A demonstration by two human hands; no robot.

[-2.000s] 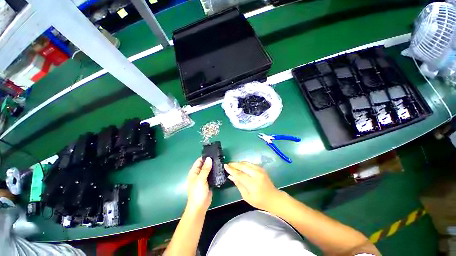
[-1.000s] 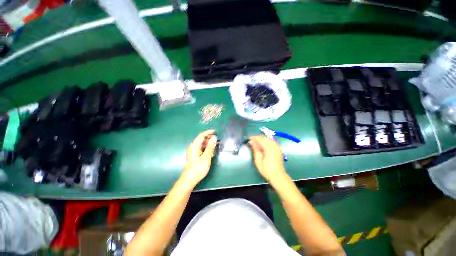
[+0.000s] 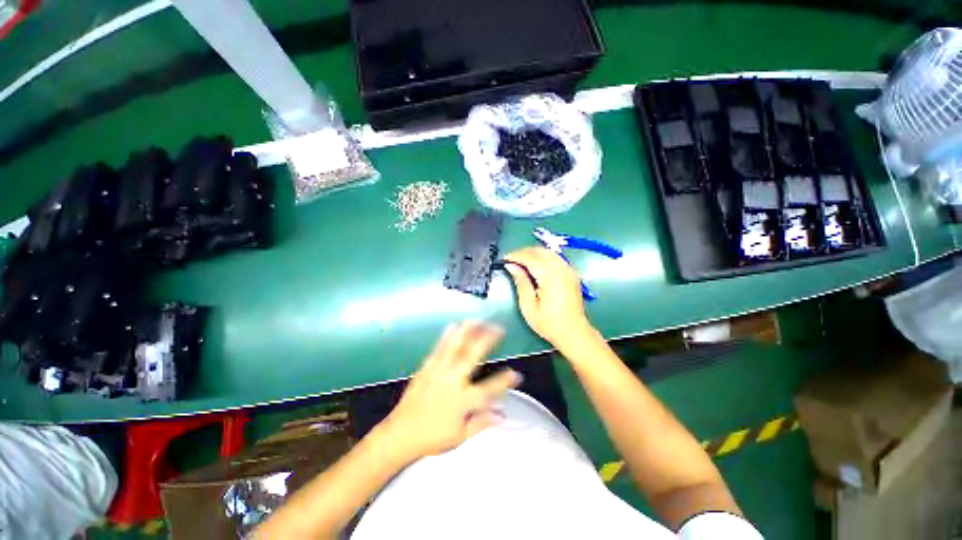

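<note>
A black plastic housing [image 3: 474, 253] lies on the green bench in front of me, its greyish inner face up. My right hand [image 3: 543, 290] is at its right side, fingertips pinching a small dark part that sticks out sideways at the housing's edge. My left hand [image 3: 454, 385] is off the housing, near the bench's front edge, blurred, fingers spread and empty. Small metal pins [image 3: 419, 204] lie in a loose pile behind the housing. Blue-handled pliers [image 3: 578, 246] lie open to the right, partly behind my right hand. An open clear bag [image 3: 486, 158] holds small black parts.
A large blister tray [image 3: 696, 251] with black housings lies at right, a white fan [image 3: 928, 100] beyond it. Black trays [image 3: 475, 53] are stacked at back centre. Heaped housings [image 3: 116, 253] lie at left. A labelled zip bag [image 3: 329, 167] sits by the white post [image 3: 248, 58].
My left hand has let go of the housing and moved down towards me. The housing, earlier held between both hands, now lies on the bench. The whole view has shifted.
</note>
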